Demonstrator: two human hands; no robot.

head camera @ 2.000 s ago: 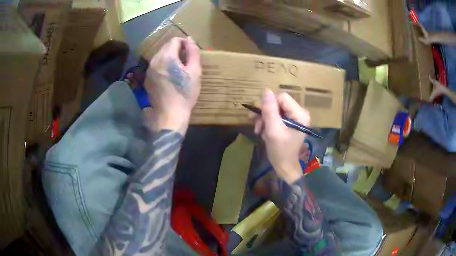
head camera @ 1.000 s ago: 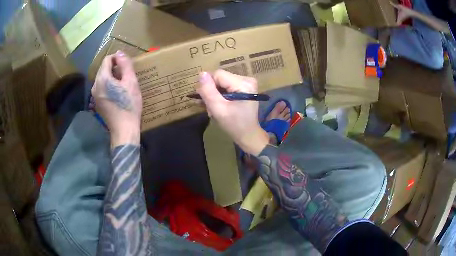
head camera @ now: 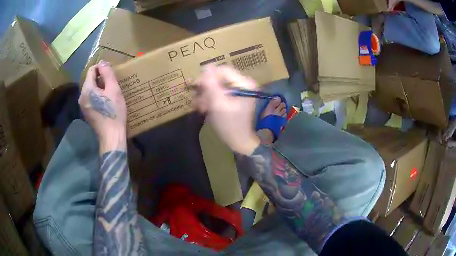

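A brown shipping carton lies tilted in front of me, its printed side up with "PEAQ", a table of text boxes and a barcode. My left hand grips its left end, thumb and fingers pinched at the upper edge. My right hand is blurred over the middle of the printed side and holds a dark marker pen whose rear end points right. The pen tip is hidden or blurred. A small dark mark shows in one text box, left of my right hand.
Another carton lies behind the held one. Flat cardboard pads with an orange and blue roll are at right. Cartons stand at both sides. A red item lies between my legs. A person's hand and jeans show at upper right.
The carton and my left hand have shifted slightly left in view. My right hand is now blurred and has lifted off the text box, where a dark mark shows.
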